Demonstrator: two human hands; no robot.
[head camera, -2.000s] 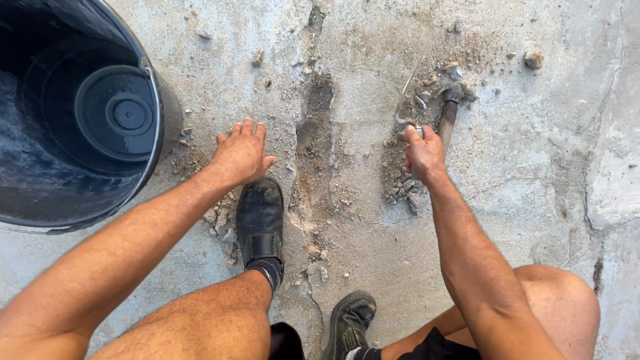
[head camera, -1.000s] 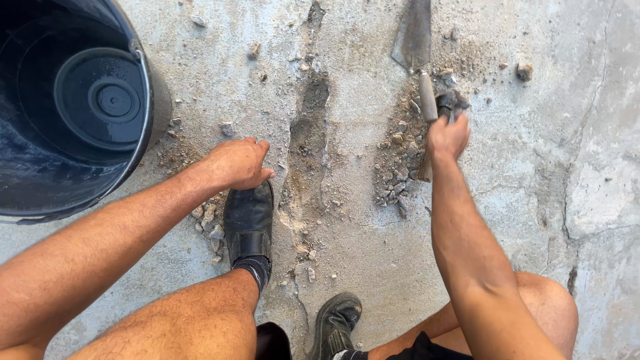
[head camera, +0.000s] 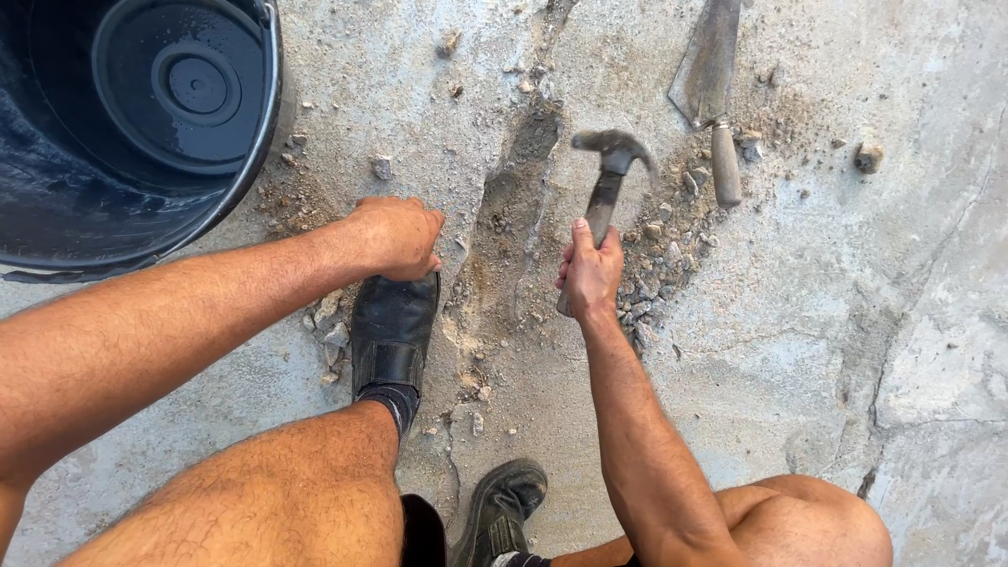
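In my right hand (head camera: 592, 272) is a claw hammer (head camera: 605, 189), held by its handle with the dark metal head raised at the far end, right of a chipped-out groove (head camera: 512, 201) in the concrete floor. My left hand (head camera: 400, 236) hangs just above the toe of my black shoe (head camera: 394, 323), fingers curled; whether anything is in them I cannot tell. A pointed trowel (head camera: 709, 87) with a worn handle lies on the floor beyond the hammer, to the right. Concrete rubble (head camera: 661, 244) is heaped between the groove and the trowel handle.
A large black bucket (head camera: 276, 118) stands at the upper left, with a wet-looking bottom. Small stones (head camera: 331, 335) lie beside my left shoe. A loose chunk (head camera: 869, 157) sits right of the trowel. My other shoe (head camera: 504, 504) is at the lower middle; a long crack (head camera: 882, 378) runs down the right.
My right hand has left the trowel, which lies on the floor, and has moved leftward with the hammer towards the groove. My left hand, spread at first, has curled its fingers.
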